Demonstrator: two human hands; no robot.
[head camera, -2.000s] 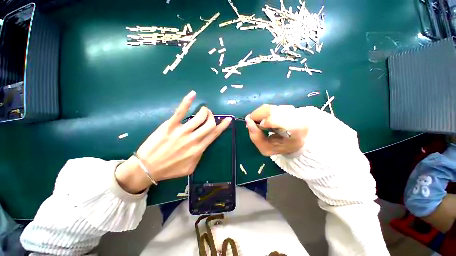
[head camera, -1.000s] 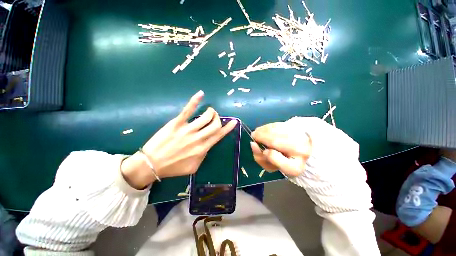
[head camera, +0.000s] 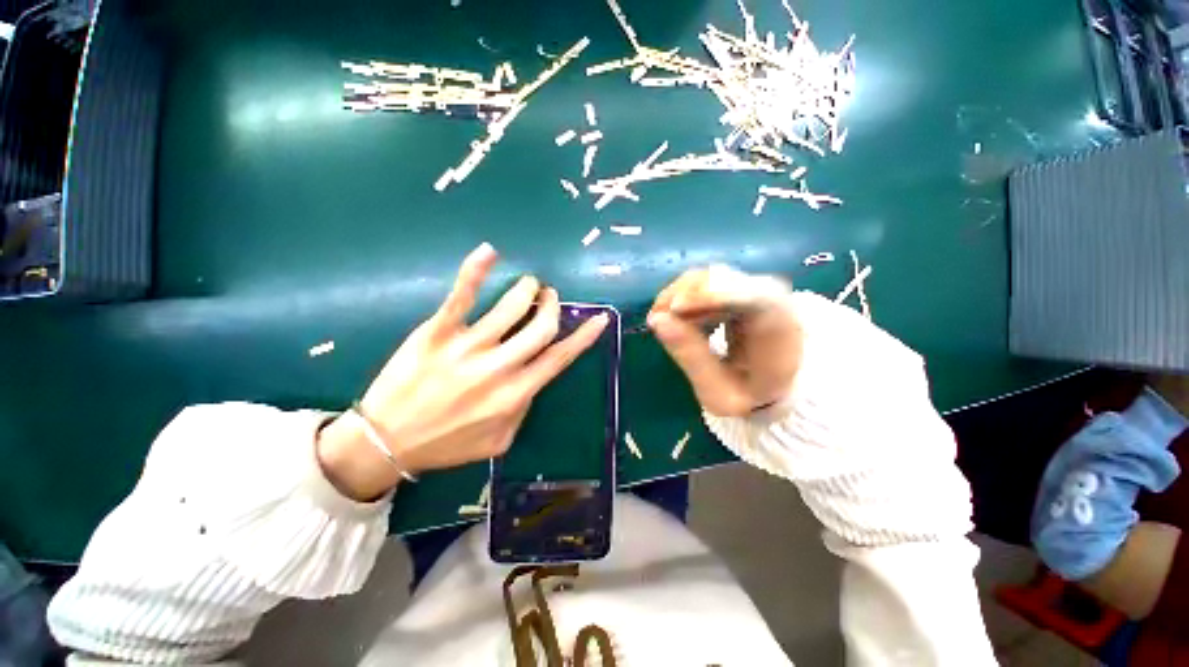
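Observation:
The black phone middle frame (head camera: 553, 521) lies upright in view, its near closed end over the mat's edge against the wearer's body. My left hand (head camera: 463, 378) rests across its left side and far end, with fingertips pressing near the far right corner. My right hand (head camera: 724, 341) is just right of that corner, pinching the tweezers (head camera: 638, 328), whose thin tips point at the frame's far right side. Most of the tweezers is hidden in the hand. Whether anything is between the tips cannot be told.
Cream release liner strips (head camera: 782, 91) are heaped at the back, with more strips (head camera: 424, 94) at back left. Short loose pieces (head camera: 321, 349) lie around. Stacked frames (head camera: 115, 170) stand left, and a ribbed grey stack (head camera: 1102, 248) right. Another person's blue sleeve (head camera: 1102, 489) is at lower right.
Since one second ago, my right hand has turned and risen slightly, and the tweezers have gone from slanting to nearly level. My left hand still presses the frame.

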